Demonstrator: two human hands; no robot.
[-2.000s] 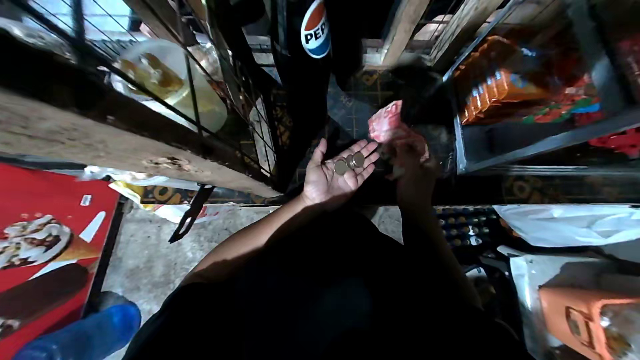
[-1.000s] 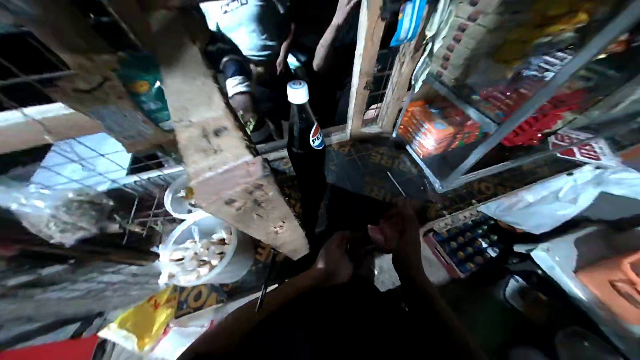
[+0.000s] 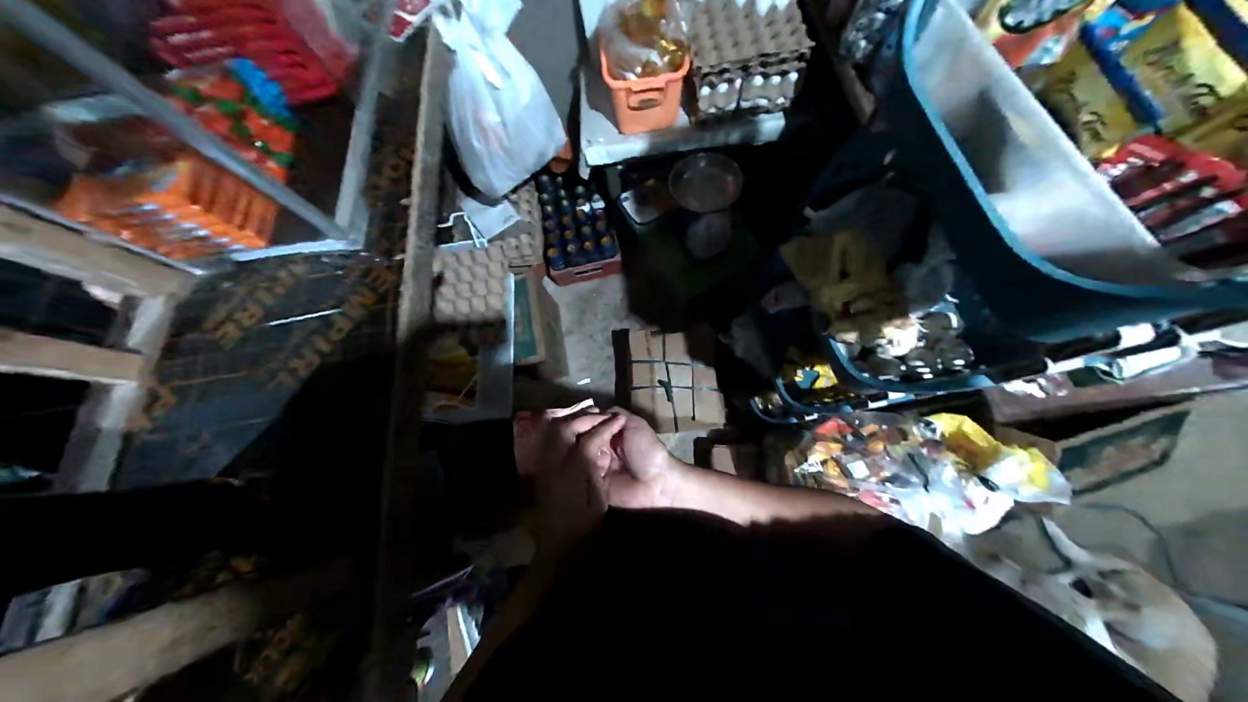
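My left hand (image 3: 567,466) and my right hand (image 3: 639,453) are together near the middle of the head view, fingers curled and overlapping. Shadow covers most of the left hand. A pinkish, flat thing (image 3: 531,429) with a pale edge shows beside the left fingers; whether it is held is unclear. No coins can be seen, and the palms are largely hidden. Beyond the hands lies a brown cardboard box (image 3: 673,375) tied with dark cord. To their right is a clear plastic bag of small colourful packets (image 3: 858,463).
A wooden counter edge (image 3: 414,214) runs along the left, beside egg trays (image 3: 473,283) and a crate of small bottles (image 3: 575,224). An orange basket (image 3: 645,102) and white plastic bag (image 3: 502,107) are farther off. Right: a blue-rimmed bin (image 3: 1024,224) and a tan dog (image 3: 1136,604).
The view has swung far to the right. Two seconds ago my left palm lay open with coins on it and my right hand held a crumpled pink thing; now the hands are closed together.
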